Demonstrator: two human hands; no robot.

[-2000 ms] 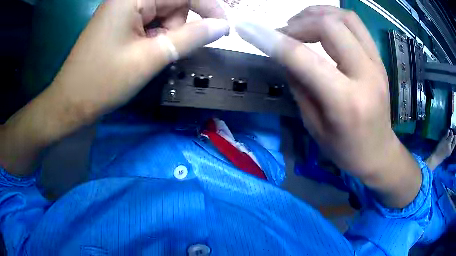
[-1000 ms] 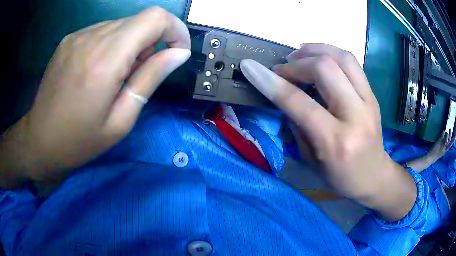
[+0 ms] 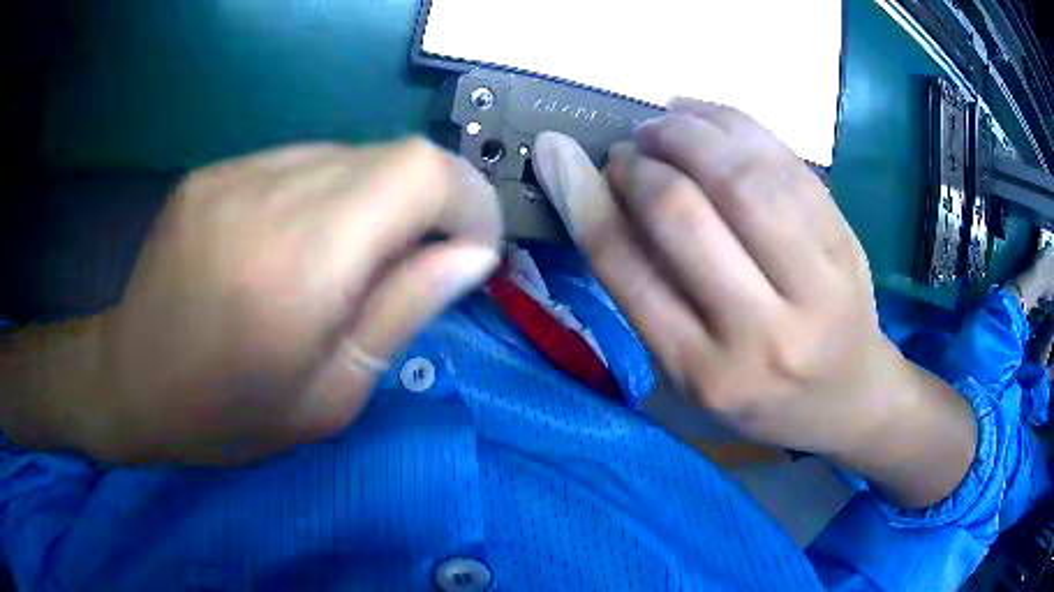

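Observation:
The grey metal fixture [image 3: 578,108] lies in front of me, with screws, a round dark hole and engraved text at its left part. My right hand [image 3: 740,266] covers the rest of it, its cot-covered fingertip over the leftmost dark nest. Whether it grips the fixture or a small part is hidden. My left hand [image 3: 289,301] is blurred, at the fixture's lower left corner, thumb and forefinger tips close together. I cannot tell if anything is between them.
A white sheet with a dark edge [image 3: 636,46] lies behind the fixture on the green surface [image 3: 277,69]. More fixtures [image 3: 950,185] lie at the right beside metal rails. A red-and-white item [image 3: 555,335] is at my waist. Another person's hand [image 3: 1038,278] shows at the right edge.
The fixture first shifted and turned, and my right fingertip came down over its left nest. Since then my left hand has moved right and down to the fixture's corner.

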